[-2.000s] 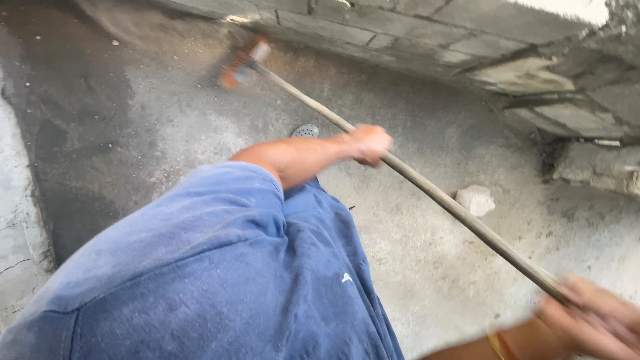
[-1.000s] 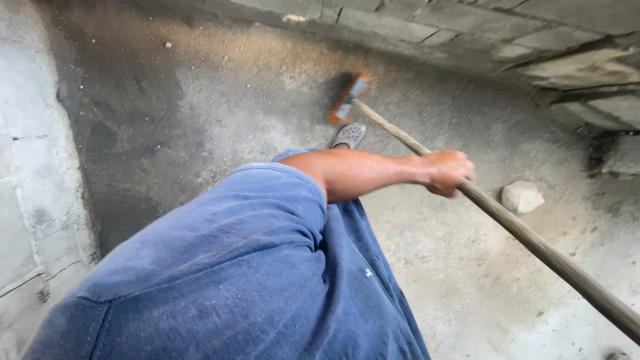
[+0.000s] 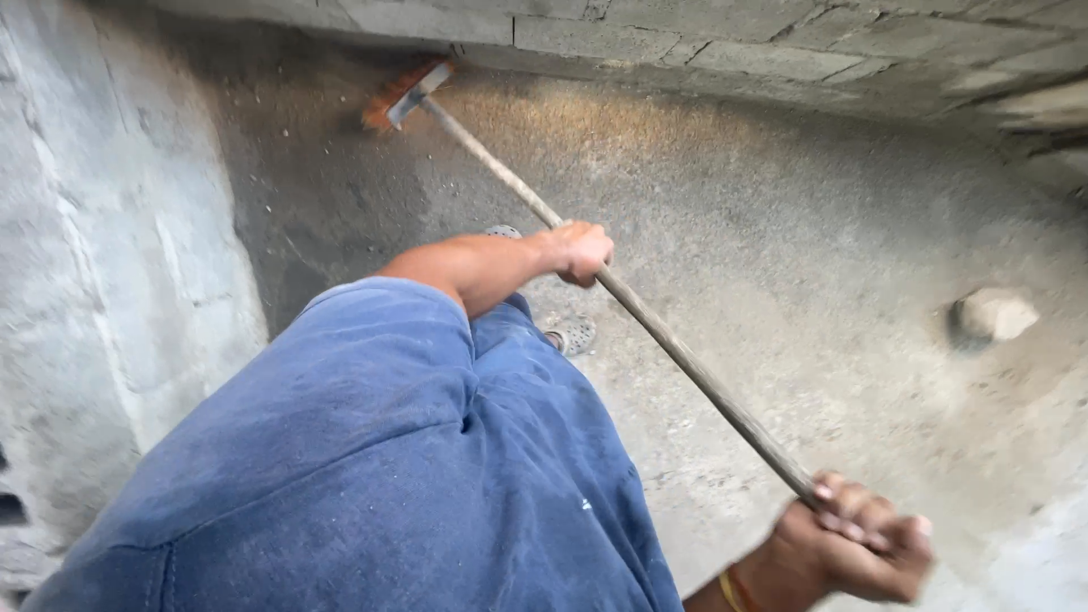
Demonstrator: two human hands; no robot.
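Note:
A long wooden broom handle runs diagonally from upper left to lower right. At its far end, the broom head, with orange bristles and a pale block, lies on the concrete floor near the foot of the block wall. My left hand is closed around the middle of the handle, below a blue sleeve. Lower right, my right hand grips the near end; a yellow band is on that wrist. The bristles look slightly blurred.
A block wall runs along the top, and a pale wall stands at left. A rough stone lies on the floor at right. My feet in perforated clogs are near the middle. Small debris dots the dark floor at upper left.
The broom head has moved away from beside my foot toward the wall and the dark floor at upper left. My right hand, out of view one second ago, shows again. The view has shifted.

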